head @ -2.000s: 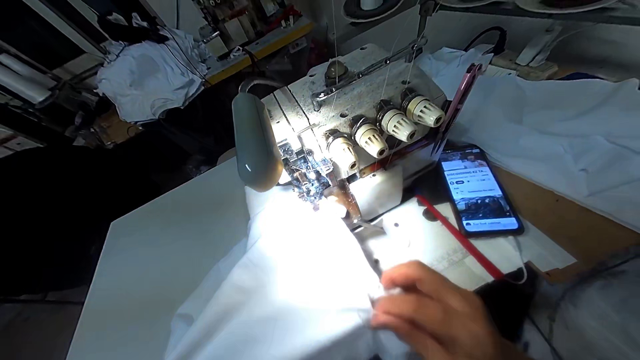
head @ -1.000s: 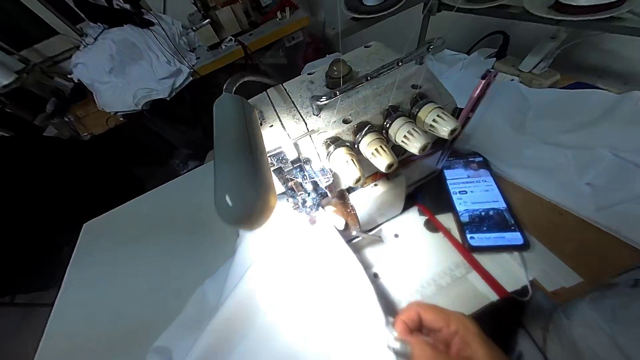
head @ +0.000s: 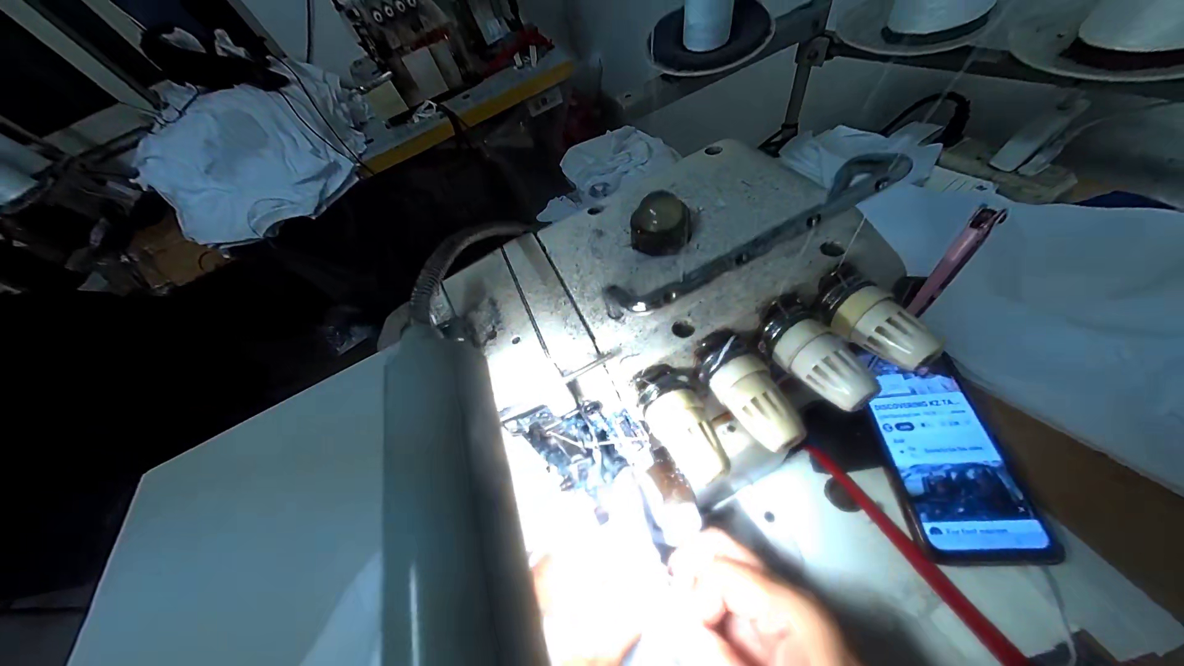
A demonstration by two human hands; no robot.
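Note:
White fabric (head: 592,555), washed out by strong light, lies under the needle and presser foot area (head: 592,444) of an overlock sewing machine (head: 740,203). My right hand (head: 749,592) is just in front of the presser foot, its fingertips pinching the fabric's right edge. My left hand (head: 578,601) rests on the fabric to the left of it, partly hidden by the grey lamp (head: 439,499) and blurred by glare; its finger positions are hard to make out. Several cream tension dials (head: 768,402) stand above my right hand.
A lit smartphone (head: 962,462) lies right of the machine, beside a red strip (head: 916,555). Pink tweezers (head: 957,259) stand upright behind the dials. White cloth (head: 1045,305) covers the right side. Thread cones (head: 708,23) stand at the back. A pale tabletop (head: 250,518) extends left.
My right hand has moved up and left, close to the presser foot. My left hand has come into view on the fabric. The view has moved nearer the machine, with the lamp larger in front.

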